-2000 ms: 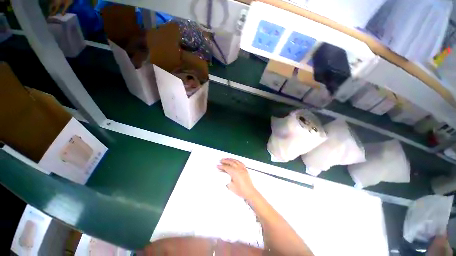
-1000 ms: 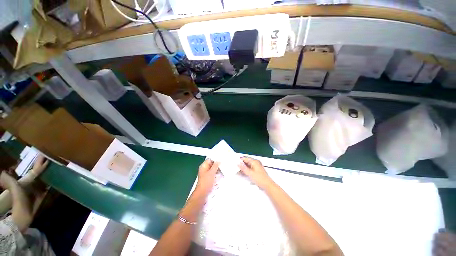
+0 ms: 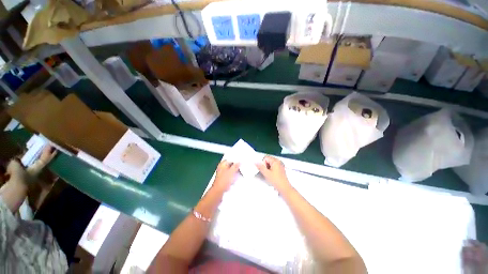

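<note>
A small white folded leaflet (image 3: 242,156) is held between my two hands, over the bright white pile of sheets (image 3: 249,219). My left hand (image 3: 227,174) grips its left edge, with a bracelet on that wrist. My right hand (image 3: 272,170) grips its right edge. The fine print on the leaflet is washed out by glare. Bagged devices stand on the green bench behind: one (image 3: 302,122) and another beside it (image 3: 353,127) show dark marks at their open tops. A third bagged device (image 3: 432,143) is further right.
Open cartons stand at left (image 3: 132,155) and back left (image 3: 199,107); other cartons lie below the bench (image 3: 101,230). A white rail (image 3: 192,143) crosses behind my hands. A power strip (image 3: 235,24) hangs from the overhead shelf. Another person's hands are at far left (image 3: 45,155), and a blurred hand is at far right (image 3: 473,257).
Two seconds ago one hand lay flat on the white pile; now both hands hold the small leaflet above it. Since one second ago the hands have barely moved, and the camera view has shifted slightly.
</note>
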